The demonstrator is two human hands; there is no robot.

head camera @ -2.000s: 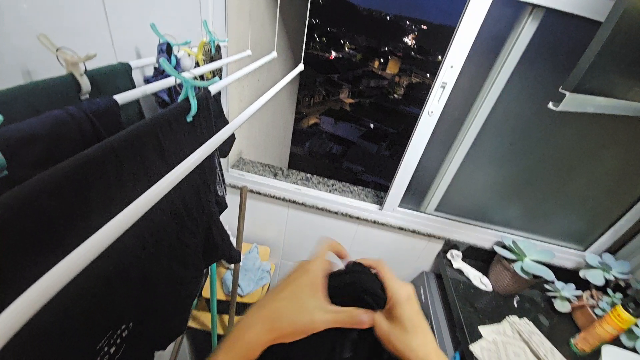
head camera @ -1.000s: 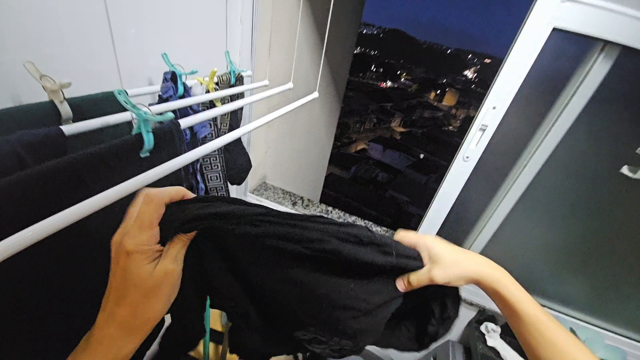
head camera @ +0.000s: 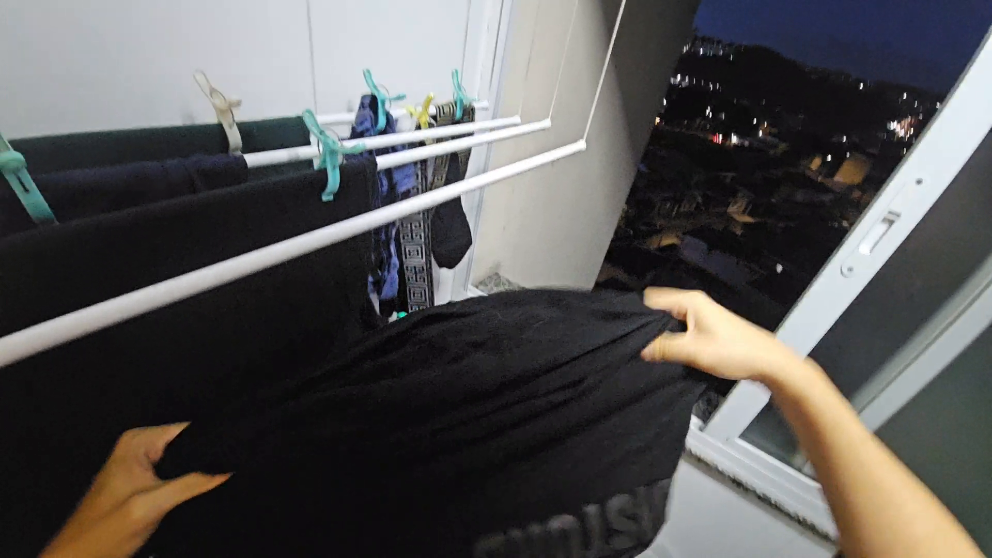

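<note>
A black cloth garment (head camera: 496, 387) with raised lettering near its lower right edge is stretched between my hands. My left hand (head camera: 143, 484), at the lower left, pinches one side of it between thumb and fingers. On the right, my right hand (head camera: 701, 333) grips its upper corner. Just beyond the garment runs the bare front rod (head camera: 310, 242) of a white drying rack. Dark cloths hang on the rods behind, one a black cloth (head camera: 194, 221) held by a teal clothespin (head camera: 329, 155). The garment's lower part is cut off by the frame.
A beige clothespin (head camera: 221, 112) and another teal clothespin (head camera: 25, 186) grip laundry at the left. Patterned blue cloth (head camera: 385, 232) hangs near the rods' far ends. White cords hold the rack. At the right stands a sliding window's white frame (head camera: 876, 232), open onto night lights.
The black garment was bunched between my hands two seconds ago and is now spread wide. Since one second ago my left hand has moved down and left. The view has turned somewhat.
</note>
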